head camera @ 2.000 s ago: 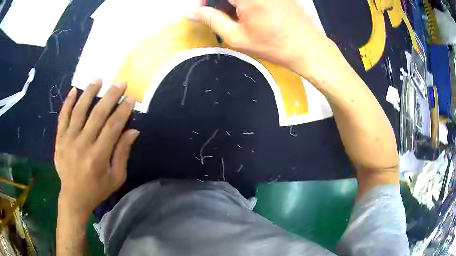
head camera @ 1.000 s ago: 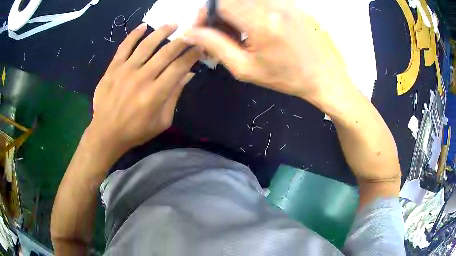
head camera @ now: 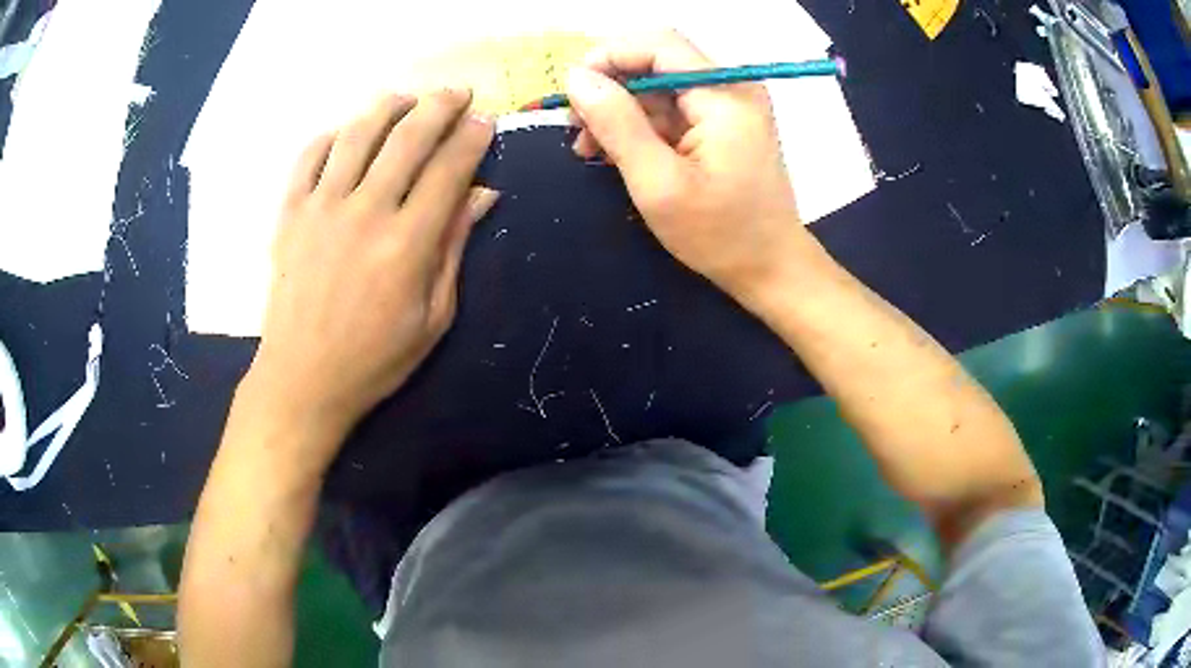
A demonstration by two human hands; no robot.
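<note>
A white cut fabric panel (head camera: 233, 248) lies on the dark table, its lower edge curved. A yellow curved pattern (head camera: 503, 68) lies on it, partly hidden by my hands. My left hand (head camera: 372, 215) lies flat, palm down, fingers slightly spread, pressing on the panel and the pattern's edge. My right hand (head camera: 692, 163) holds a teal pencil (head camera: 745, 75), with its reddish tip at the pattern's inner curved edge, just right of my left fingertips.
Another white panel (head camera: 59, 144) lies at the left, with a white tape loop (head camera: 59, 424) below it. A yellow pattern piece (head camera: 930, 13) and a white scrap (head camera: 1036, 88) lie at the upper right. Clear-wrapped tools (head camera: 1095, 118) are at the far right. Lint dots the cloth.
Compared with one second ago, the view has shifted and the panel and pattern show more fully. The pencil now lies nearly level, tip at the pattern's edge. Both hands stay close together.
</note>
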